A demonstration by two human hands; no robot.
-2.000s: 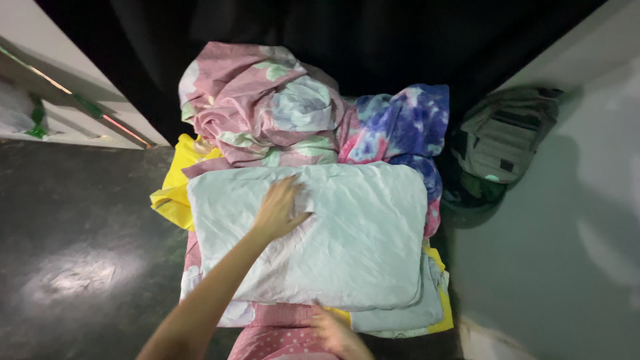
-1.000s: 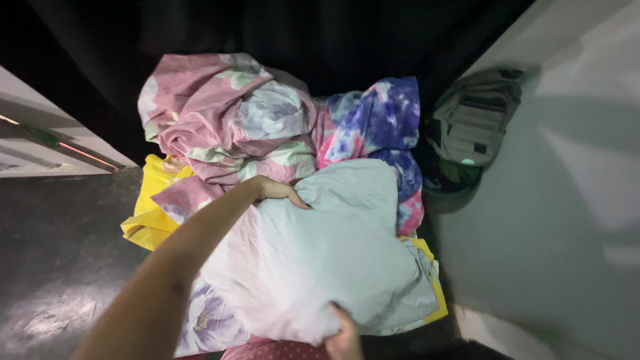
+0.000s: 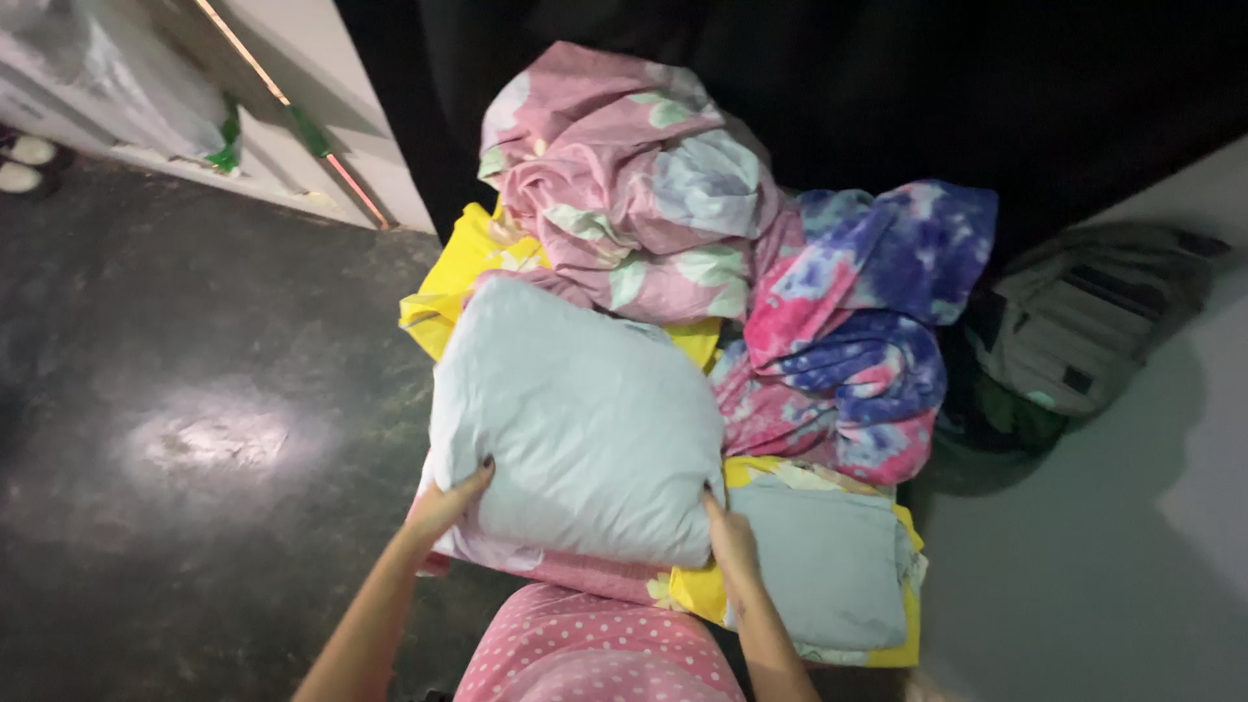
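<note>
A folded pale blue-grey cloth bundle (image 3: 585, 419), thick and soft, lies tilted between my two hands. My left hand (image 3: 458, 497) grips its lower left edge, thumb on top. My right hand (image 3: 726, 531) grips its lower right edge, also with the thumb on top; the other fingers of both hands are hidden. Right of my right hand, a smaller folded grey-blue cloth (image 3: 819, 561) lies on yellow fabric (image 3: 702, 590). Pink floral fabric (image 3: 624, 185) is heaped behind the bundle, beside a crumpled blue and pink tie-dye cloth (image 3: 868, 322).
A grey backpack (image 3: 1082, 322) leans at the right wall. A black curtain (image 3: 877, 88) hangs behind the fabrics. Dark floor (image 3: 195, 341) stretches along the left, with a pale plastic bag (image 3: 156, 88) at the upper left. Pink dotted clothing (image 3: 600, 643) covers my lap.
The pale cloth lay flat and wide two seconds ago; now it is a smaller, thicker bundle. My left hand has moved from its top to the lower left edge. The smaller grey-blue cloth shows more fully.
</note>
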